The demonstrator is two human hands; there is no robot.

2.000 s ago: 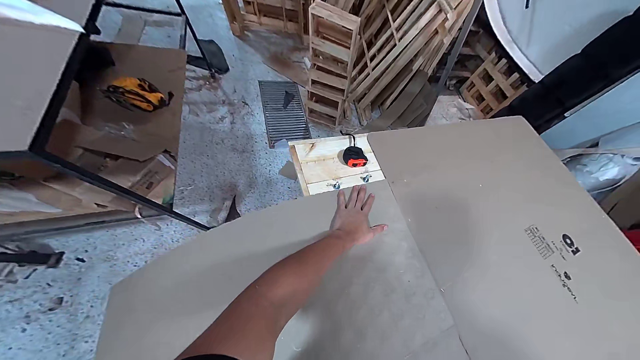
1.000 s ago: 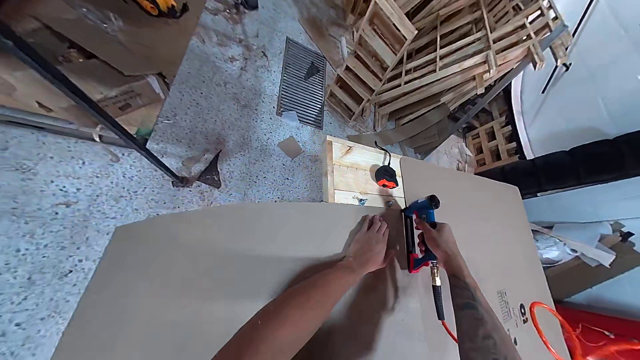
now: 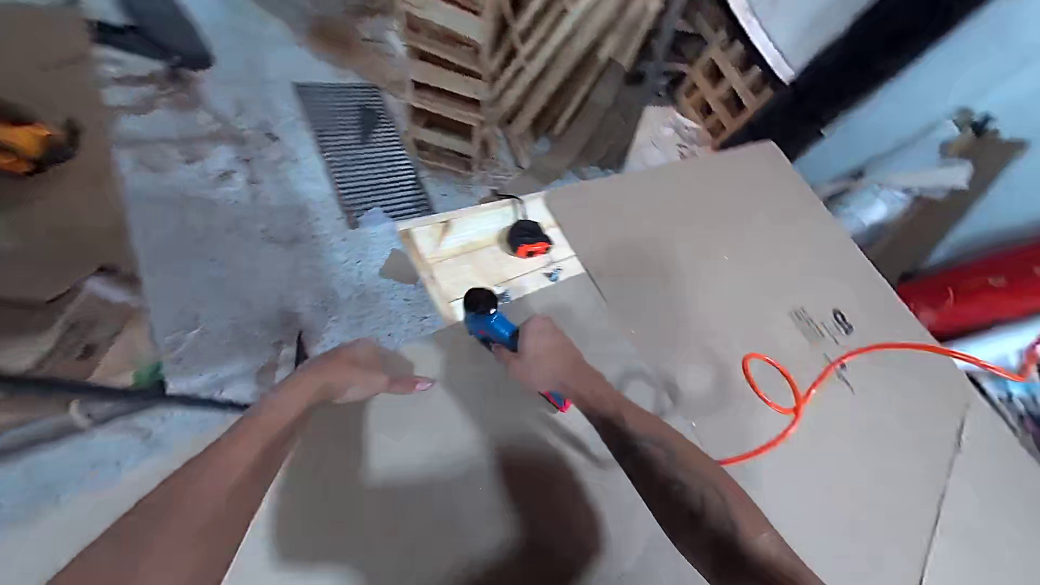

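My right hand (image 3: 540,357) grips a blue pneumatic stapler (image 3: 491,325) low over a large grey-brown cardboard sheet (image 3: 422,504), near its far edge. To the left, my left hand (image 3: 361,374) is at the sheet's left edge with thumb and fingers apart; whether it touches the sheet is blurred. Beyond the stapler, bare wooden boards (image 3: 463,256) of a frame show past the cardboard. A black and orange tape measure (image 3: 530,238) lies on them, near small metal pieces (image 3: 553,274). A second cardboard sheet (image 3: 674,236) adjoins on the right.
An orange air hose (image 3: 780,439) loops over the right-hand cardboard. Wooden pallets (image 3: 447,81) and slats stand beyond a floor grate (image 3: 366,150). A yellow and black tool (image 3: 28,149) lies at left, above a dark metal bar (image 3: 122,390). A red cylinder (image 3: 975,288) is at right.
The stapler, in my right hand, has moved left from beside the seam between the sheets. My left hand has moved left, off the flat of the cardboard to its edge. The view has shifted.
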